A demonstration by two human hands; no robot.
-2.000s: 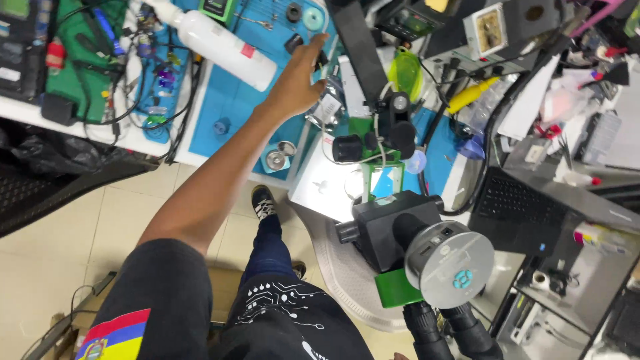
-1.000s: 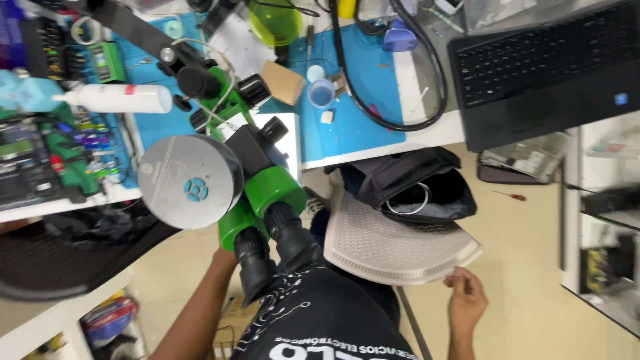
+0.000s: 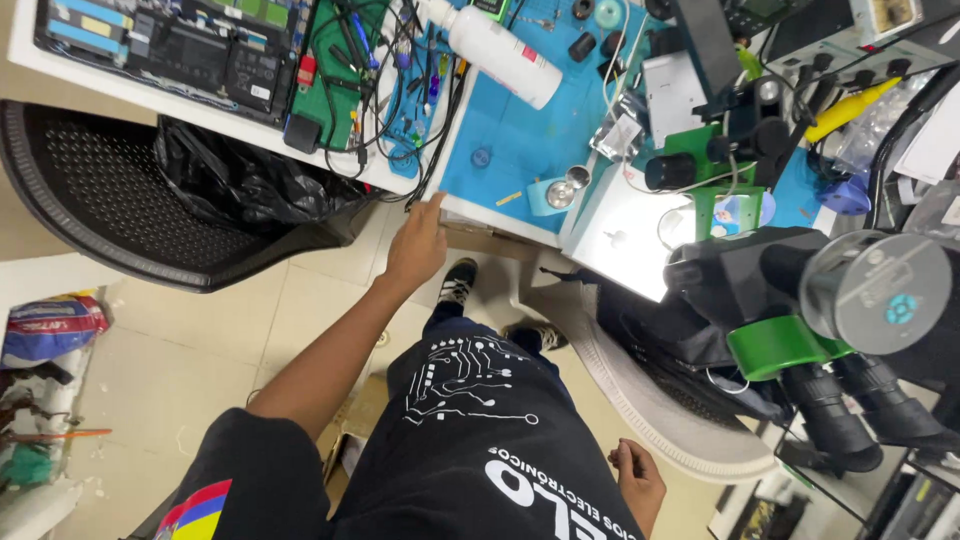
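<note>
My left hand (image 3: 416, 244) is at the front edge of the white bench (image 3: 457, 206), its fingertips by the edge beside black cables (image 3: 442, 124); nothing shows in it. On the blue mat (image 3: 495, 127) beyond lie a white bottle (image 3: 506, 56), a small light-blue holder with a round metal dish (image 3: 561, 193) and a yellowish strip (image 3: 508, 199). My right hand (image 3: 637, 484) hangs low beside my black shirt, fingers loosely bent, with no object visible in it. The nearest large thing above it is the rim of a light grey chair (image 3: 652, 420).
A green and black microscope (image 3: 780, 337) overhangs the right side, above a brightly lit white surface (image 3: 630, 232). An opened laptop (image 3: 187, 52) lies at the upper left. Below it are a black chair (image 3: 112, 195) and a black plastic bag (image 3: 247, 180). A dark bag (image 3: 660, 330) rests on the grey chair.
Two seconds ago my left hand was over the mat by small round containers; now it is at the bench edge. My right hand has left the grey chair's rim. The view has swung widely.
</note>
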